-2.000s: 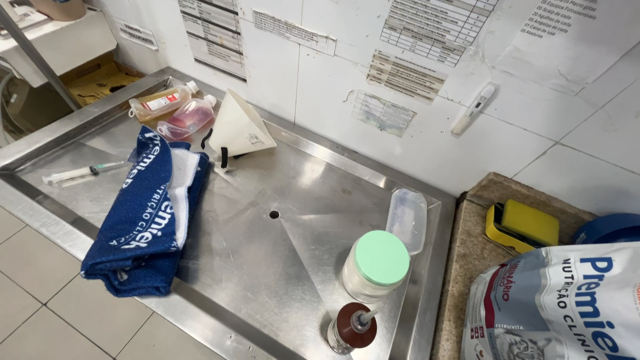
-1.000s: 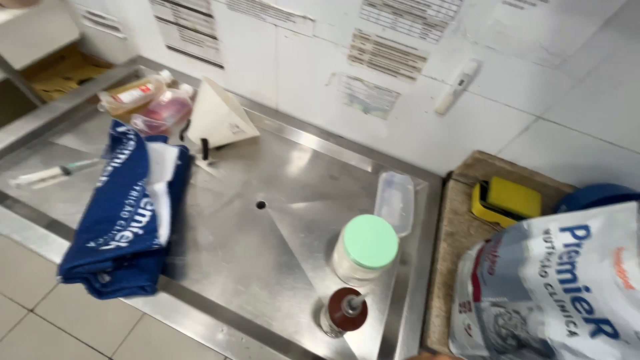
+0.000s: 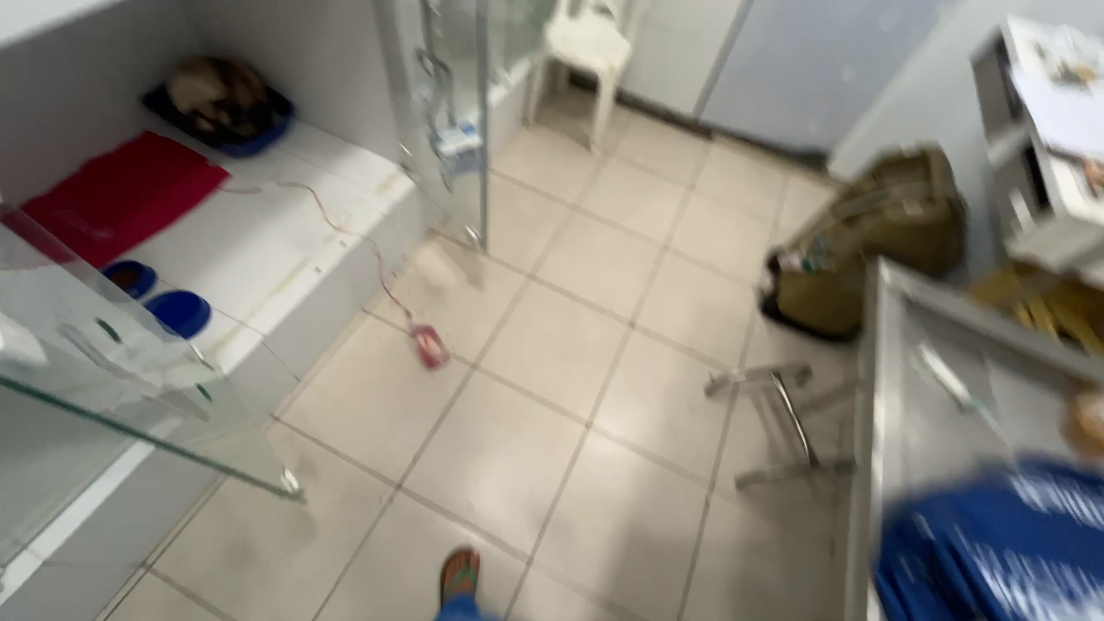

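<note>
Neither my left hand nor my right hand shows in the head view. On the floor left of centre lies a small pouch of red fluid (image 3: 429, 345), with a thin red line running from it up into a white tiled enclosure. A cat or small dog (image 3: 217, 90) is curled in a blue tray (image 3: 266, 142) at the back of that enclosure. At the right edge, a blurred blue cloth with white lettering (image 3: 992, 539) lies on the steel table (image 3: 875, 414), and a syringe (image 3: 947, 375) lies beyond it.
Open glass doors (image 3: 172, 431) flank the enclosure, which holds a red mat (image 3: 125, 198) and two blue bowls (image 3: 178, 312). A metal foot stand (image 3: 789, 414), an olive bag (image 3: 871, 233) and a white chair (image 3: 586, 43) stand on the tiled floor. My sandalled foot (image 3: 460, 573) is at the bottom.
The view has swung far left from the steel table to the floor and the enclosure. The blue cloth, left of centre in the earlier frames, is now at the right edge.
</note>
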